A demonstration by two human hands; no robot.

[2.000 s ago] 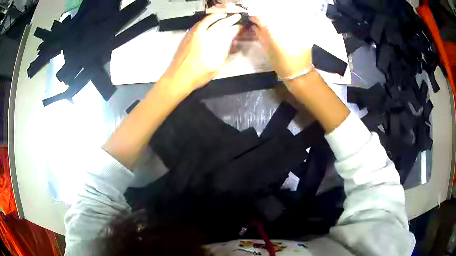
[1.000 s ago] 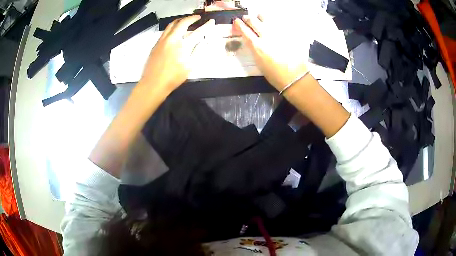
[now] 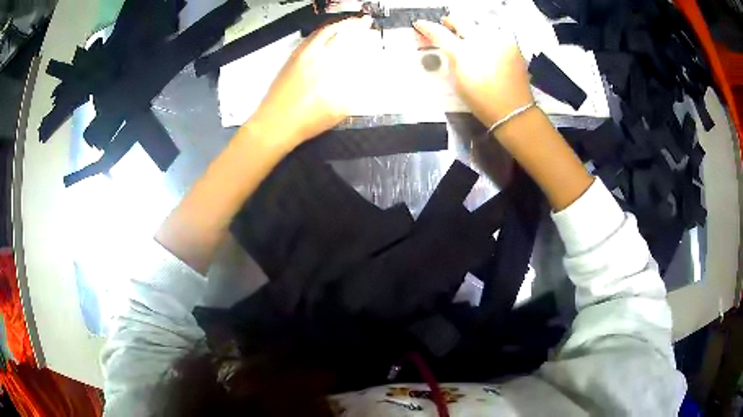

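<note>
A short black strip (image 3: 414, 17) lies at the needle area at the top of the white machine bed (image 3: 277, 89). My left hand (image 3: 330, 69) is at its left end, fingertips blurred by glare. My right hand (image 3: 481, 61) has thumb and fingertips on its right end. Glare hides the presser foot and needle. A heap of long black strips (image 3: 342, 236) lies between my forearms, with one strip (image 3: 383, 142) along the bed's front edge.
Long black strips (image 3: 130, 73) fan out at the left. Short black pieces (image 3: 644, 106) are piled at the right. One black piece (image 3: 557, 81) lies on the bed's right part. Orange fabric (image 3: 24, 366) is beyond the table's left edge.
The view has shifted slightly. The strip at the needle now shows more to the right, between my hands, and looks greyer. My left fingertips have moved right, to its left end.
</note>
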